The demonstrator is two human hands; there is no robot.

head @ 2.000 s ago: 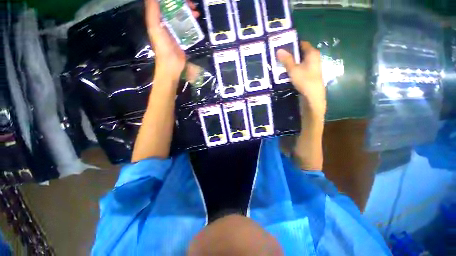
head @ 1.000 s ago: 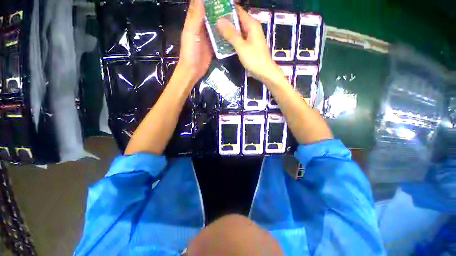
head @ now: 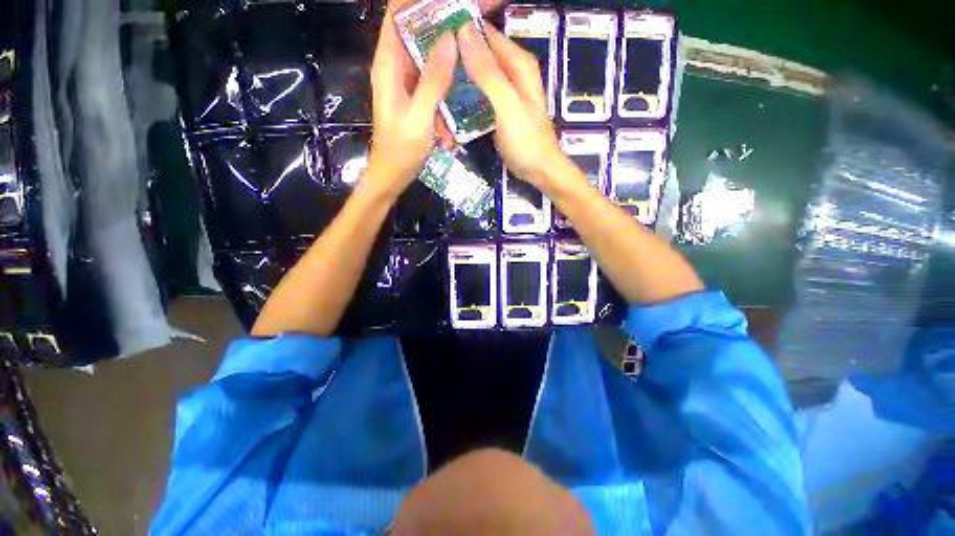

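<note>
Both hands hold a part-built phone (head: 468, 105), a white rim around a green face, tilted above the black tray (head: 281, 188) near the top edge. My left hand (head: 406, 110) grips its left side. My right hand (head: 511, 105) grips its right side. Both thumbs press on the green face. A loose circuit board (head: 457, 184), green with silver patches, lies on the tray just below the hands. Front housings (head: 526, 284) with dark windows sit in rows on the tray's right part; my right hand and forearm partly hide some.
Whitish foam sheets (head: 126, 199) hang at left beside a neighbouring filled tray (head: 15, 241). A silvery-white cluster (head: 716, 209) lies on the green bench (head: 733, 131) at right. Shiny clear trays (head: 864, 241) stand farther right.
My right hand has left a housing on the tray's right side and joined my left hand on the part-built phone. Both thumbs now lie on its face. The tray appears shifted in view.
</note>
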